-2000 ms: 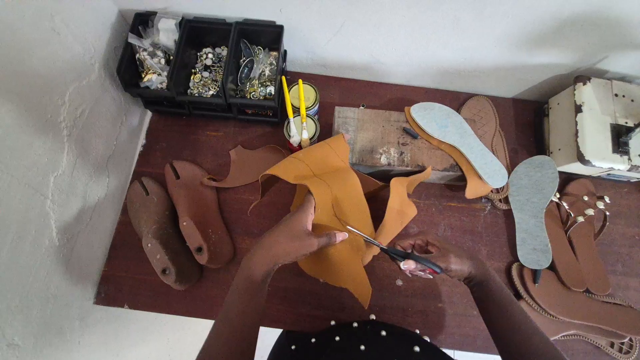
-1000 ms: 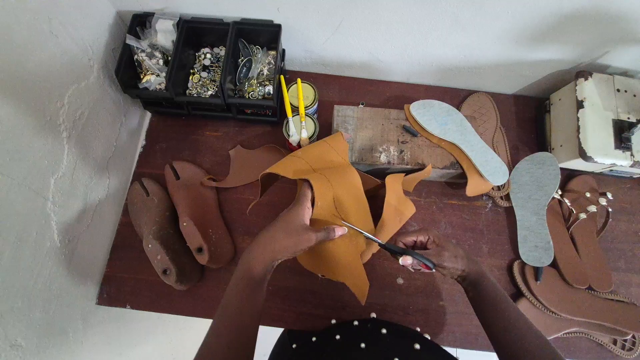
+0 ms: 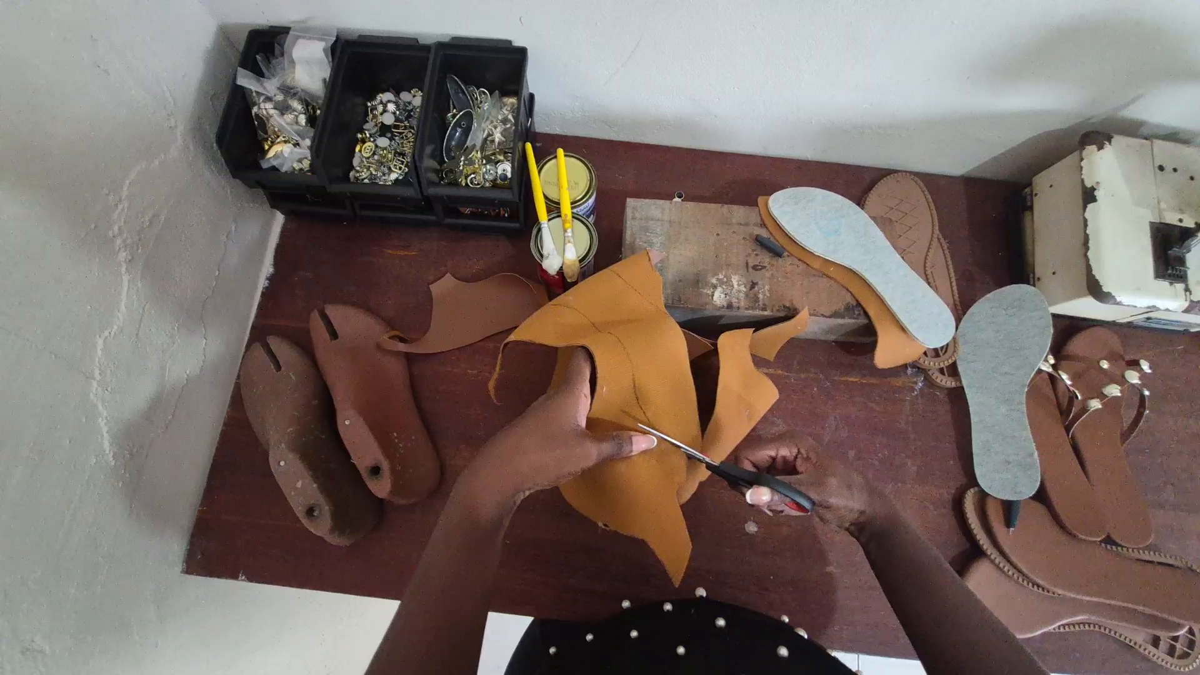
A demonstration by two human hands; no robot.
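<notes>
My left hand (image 3: pixel 553 436) grips a sheet of tan leather (image 3: pixel 628 356), its thumb on the upper face near the scissor tips and its other fingers hidden underneath. Drawn dark lines run across the sheet. In my right hand (image 3: pixel 811 483) are scissors with black handles (image 3: pixel 764 480); their blades lie at the leather, pointing up and left toward my left thumb. A partly cut strip of the tan leather (image 3: pixel 741 398) hangs to the right of the blades. Left of the sheet, a brown leather scrap (image 3: pixel 473 314) rests on the table.
Two shoe lasts (image 3: pixel 375 403) lie at left. Black bins (image 3: pixel 375 131) of metal ornaments stand behind, beside cans (image 3: pixel 567 178) bearing yellow-handled brushes (image 3: pixel 564 206). A worn board (image 3: pixel 703 253) lies ahead. Grey insoles (image 3: pixel 1003 394), soles (image 3: pixel 1097 562), beaded sandals (image 3: pixel 1111 450) and a cream machine (image 3: pixel 1097 225) occupy the right.
My right hand and the scissors have shifted slightly over the past two seconds. My left hand keeps hold of the leather in about the same place.
</notes>
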